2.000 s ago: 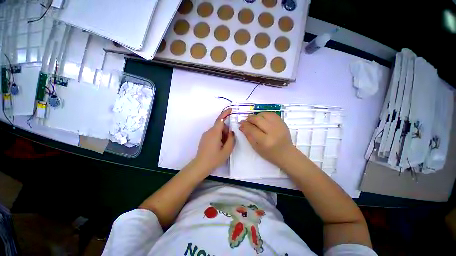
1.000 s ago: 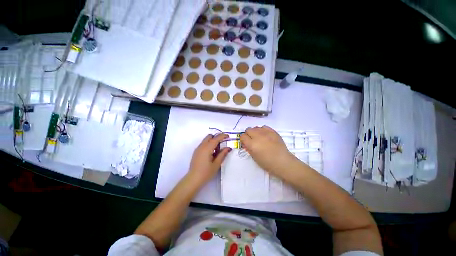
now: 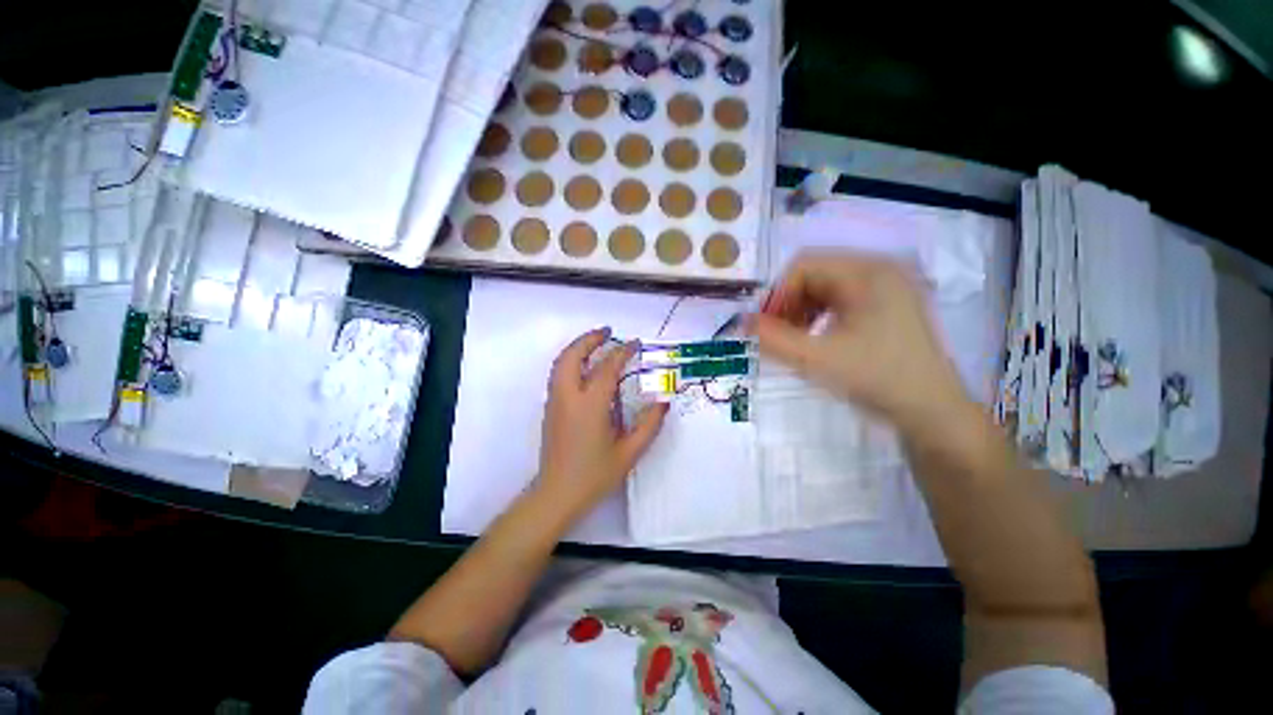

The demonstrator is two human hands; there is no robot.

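A white plastic housing lies on white paper. A green circuit board lies along its far edge, with a yellow part at its left. A small green board hangs on thin wires over the housing. My left hand grips the housing's left edge, thumb on top. My right hand is raised over the housing's far right part, blurred, its fingers pinched on red and dark wires, with a small greyish piece below them, seemingly a wired speaker.
The speaker tray stands beyond the work. White housings with boards are stacked at upper left and left. A parts box of white pieces is left, more housings right. A small bottle and white cloth lie far right.
My right hand has left the board and now pinches wires in the air. The small board has come into view. One grey speaker is gone from the tray's nearest partly filled row.
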